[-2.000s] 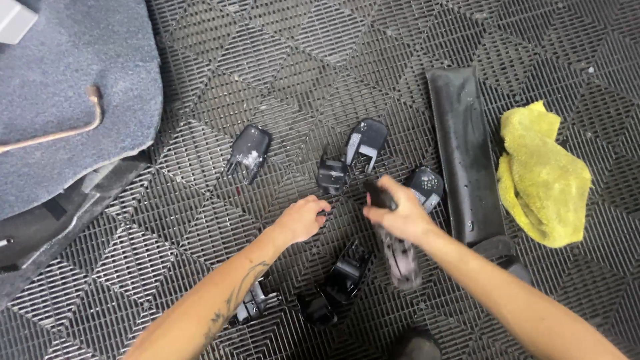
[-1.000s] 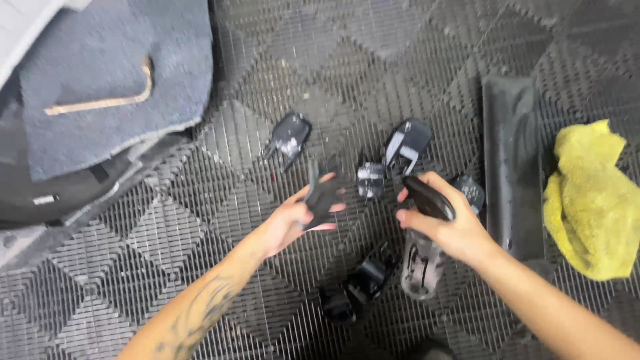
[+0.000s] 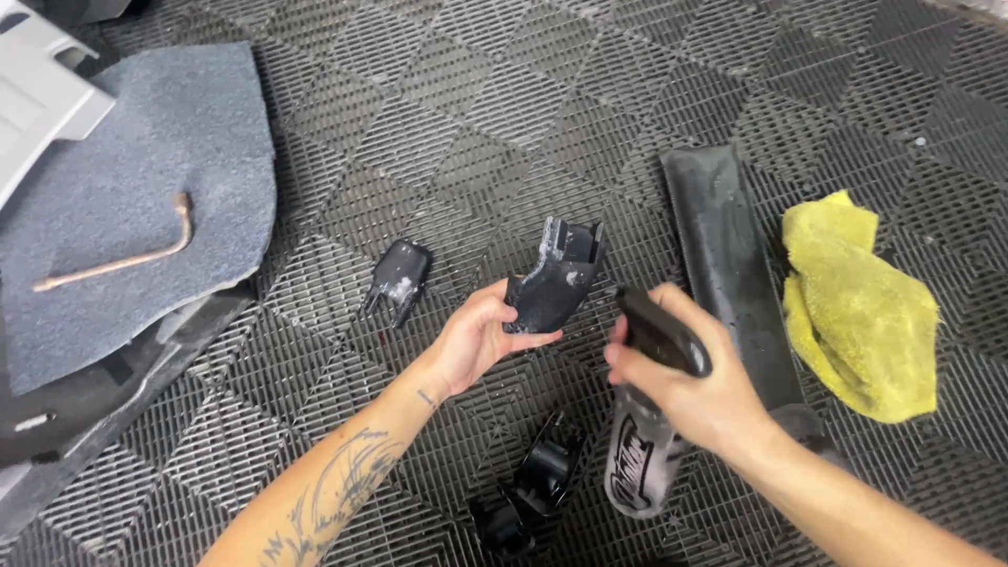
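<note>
My left hand (image 3: 480,335) grips the lower end of a black plastic trim cover (image 3: 555,287), raised off the floor, with whitish residue on its edge and face. Just right of it, my right hand (image 3: 677,362) is closed around the black trigger head of a spray bottle (image 3: 642,453); its clear body bears writing and points down. Another black plastic cover (image 3: 400,276) with prongs and white marks lies on the floor left of the held one. Below the hands lie two glossy black plastic pieces, one (image 3: 550,465) touching or close to the other (image 3: 502,524).
A long black trim panel (image 3: 732,260) lies right of the bottle, beside a yellow microfiber cloth (image 3: 862,307). At left, a rusty L-shaped lug wrench (image 3: 118,264) rests on grey-blue carpet (image 3: 189,118) near a pale plastic panel (image 3: 39,102). Interlocking grid tiles (image 3: 441,71) form the floor.
My left hand now holds a different black cover; one second ago it held a dark piece near its spread fingers. The right hand still holds the spray bottle.
</note>
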